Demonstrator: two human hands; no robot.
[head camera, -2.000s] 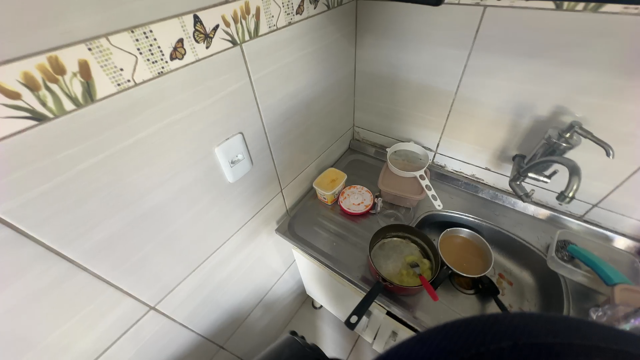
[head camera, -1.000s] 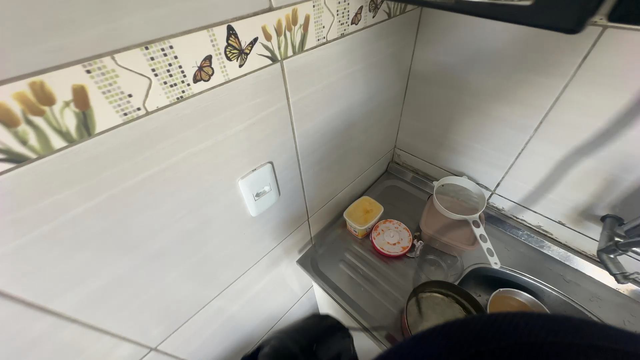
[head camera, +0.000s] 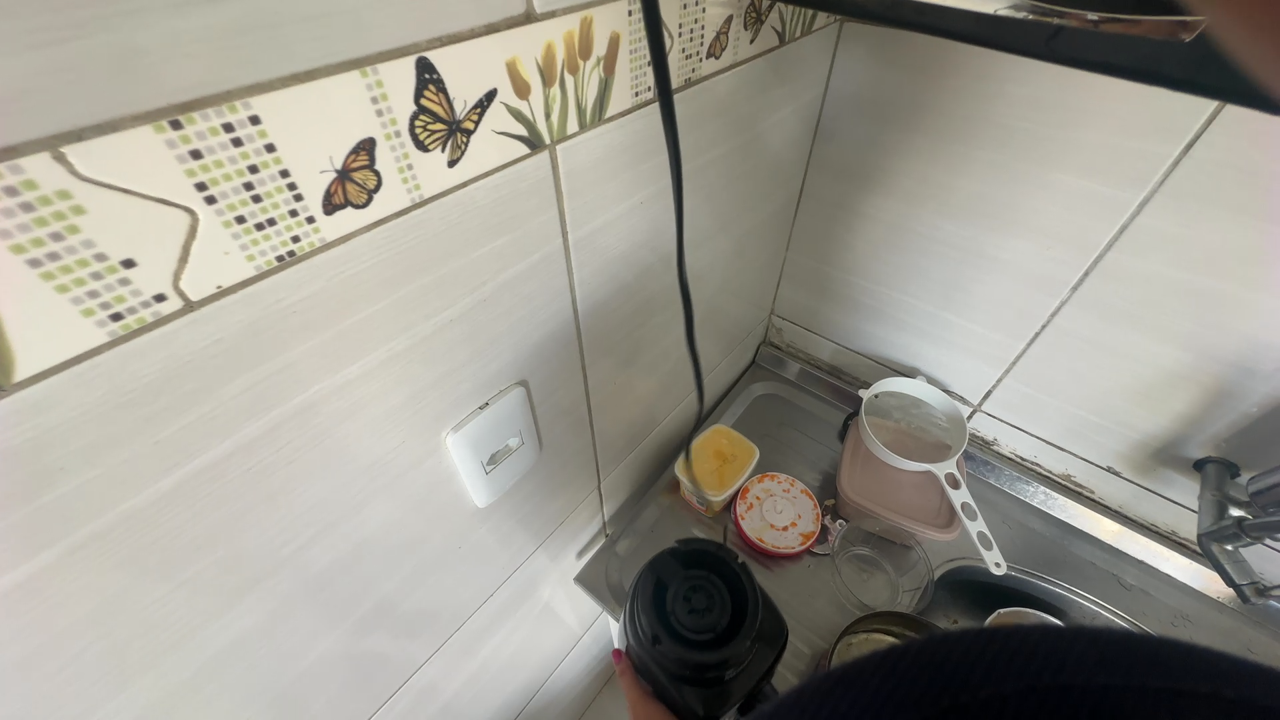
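Note:
At the bottom, my left hand (head camera: 636, 688) holds the side of a black blender motor base (head camera: 697, 610); only a finger or two with a painted nail shows. A black cord (head camera: 680, 220) hangs from above and passes in front of the yellow-filled tub (head camera: 722, 462). Blurred skin at the top right corner appears to be my right hand (head camera: 1245, 38), beside a dark overhead edge; its fingers and anything in them are hidden. A dark sleeve (head camera: 1050, 680) covers the lower right.
On the steel sink counter (head camera: 640, 555) are a red-rimmed lid (head camera: 777, 512), a clear round container (head camera: 880, 570), and a white strainer (head camera: 914, 424) over a pinkish container (head camera: 890, 490). Pans stand partly behind the sleeve. A faucet (head camera: 1230, 530) is at right, a wall outlet (head camera: 500, 450) at left.
The black base has come further into view from the bottom edge, with fingers on it. The cord and the blurred skin at top right now show. The view has swung left.

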